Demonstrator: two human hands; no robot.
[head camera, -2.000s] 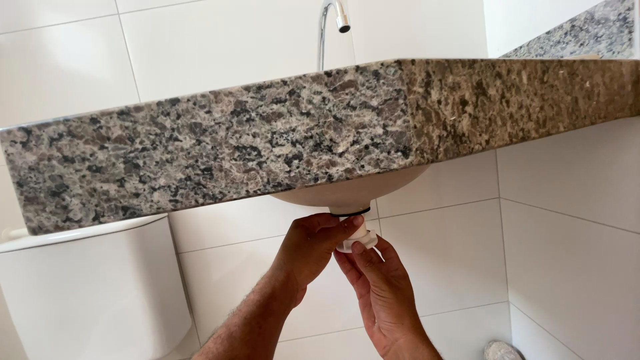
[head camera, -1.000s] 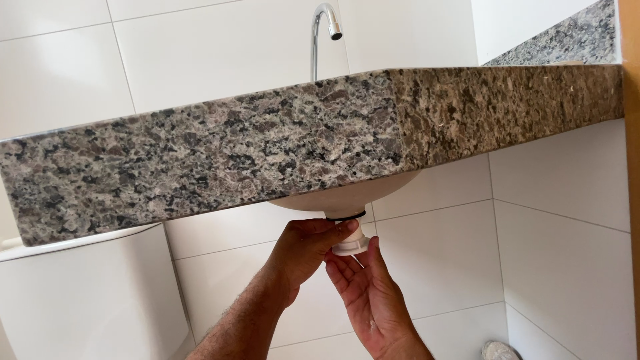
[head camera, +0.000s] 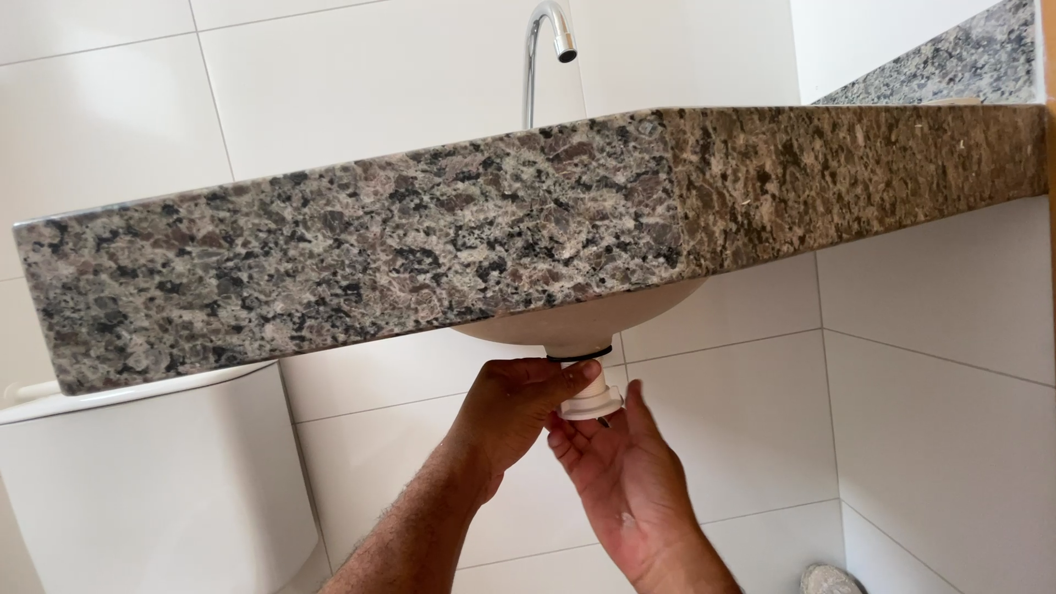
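Observation:
Under the granite countertop (head camera: 355, 256) hangs the rounded underside of a sink basin (head camera: 577, 318), with a black rubber ring (head camera: 580, 355) around the drain outlet at its bottom. Just below the ring, my left hand (head camera: 516, 404) grips the white plastic drain fitting (head camera: 590, 384), thumb across its front. A wider white plastic nut (head camera: 591, 405) sits at the fitting's lower end. My right hand (head camera: 619, 478) is palm up beneath it, fingers curled near the nut's underside and thumb raised at its right. Whether those fingers touch the nut is unclear.
A chrome faucet (head camera: 540, 58) rises behind the countertop. At lower left stands a white toilet tank (head camera: 157, 478), close under the counter's end. White tiled walls (head camera: 949, 429) are behind and to the right. A rounded stone-like object (head camera: 827, 580) lies at the bottom right.
My right hand's thumb and fingers, around the white nut two seconds ago, are now spread lower beside it. My left hand keeps its hold on the fitting.

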